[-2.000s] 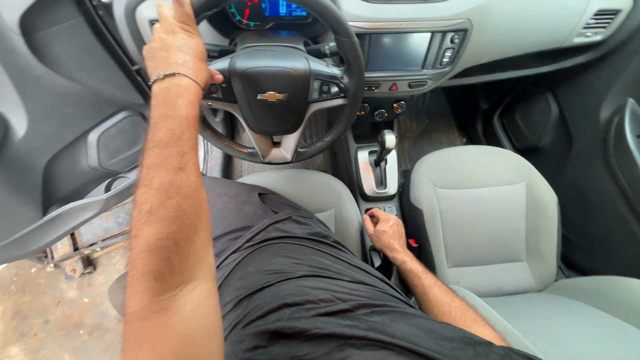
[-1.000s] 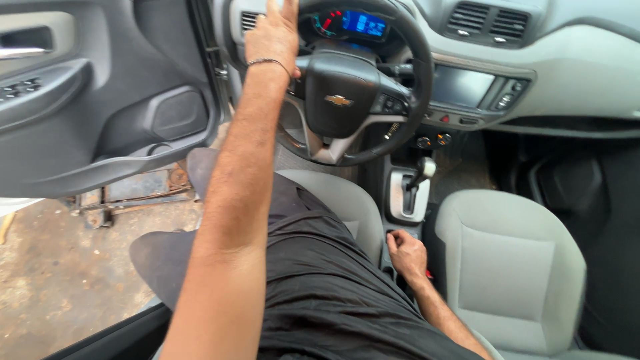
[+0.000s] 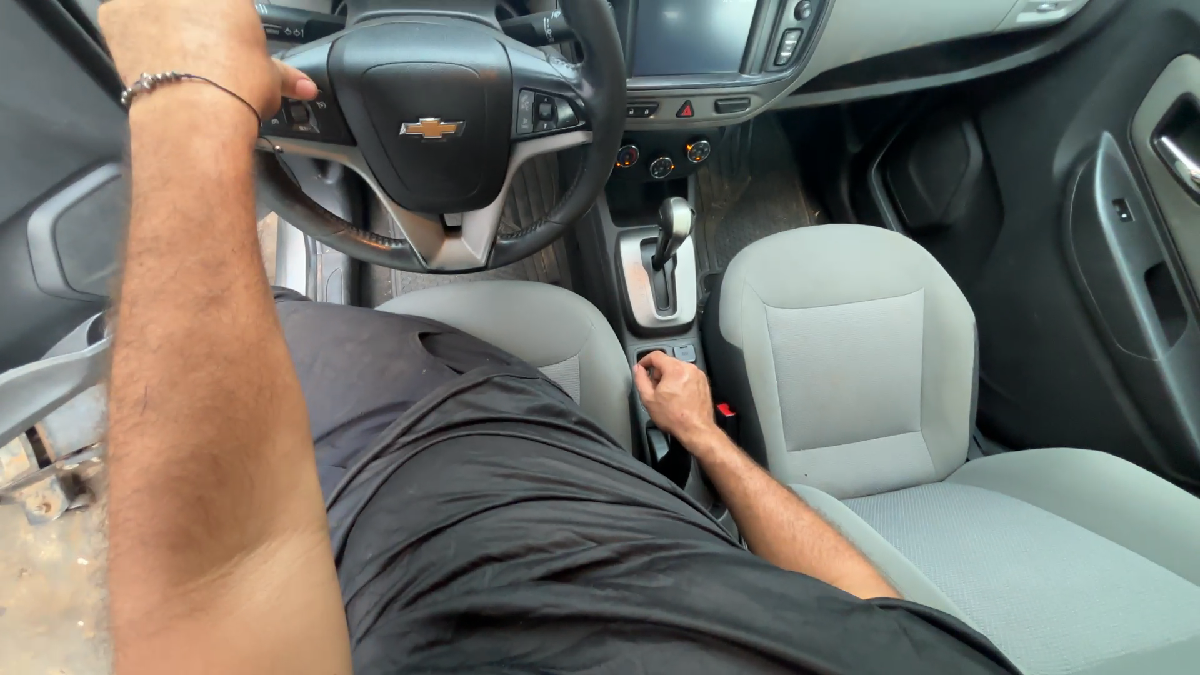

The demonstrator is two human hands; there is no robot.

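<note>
At the upper left, my left hand (image 3: 192, 42), with a thin beaded bracelet at its wrist, holds the left side of a black steering wheel (image 3: 605, 103). Its thumb reaches over the left spoke; its other fingers are mostly out of the picture. My right hand (image 3: 677, 392) rests low over the center console between the front seats, fingers curled. What lies under its palm is hidden. Just ahead of it stands the automatic gear lever (image 3: 673, 225) in a silver-edged surround (image 3: 630, 281). A red seat belt buckle button (image 3: 726, 410) is to its right.
The gray passenger seat (image 3: 853, 375) is on the right, beside the passenger door (image 3: 1097, 262). Ahead are the dashboard touchscreen (image 3: 694, 36) and several climate knobs (image 3: 661, 167). Rough ground (image 3: 56, 572) and metal parts (image 3: 47, 497) show at the lower left, outside the car.
The view has swung and tilted down. My left hand stays at the steering wheel and my right hand stays at the console.
</note>
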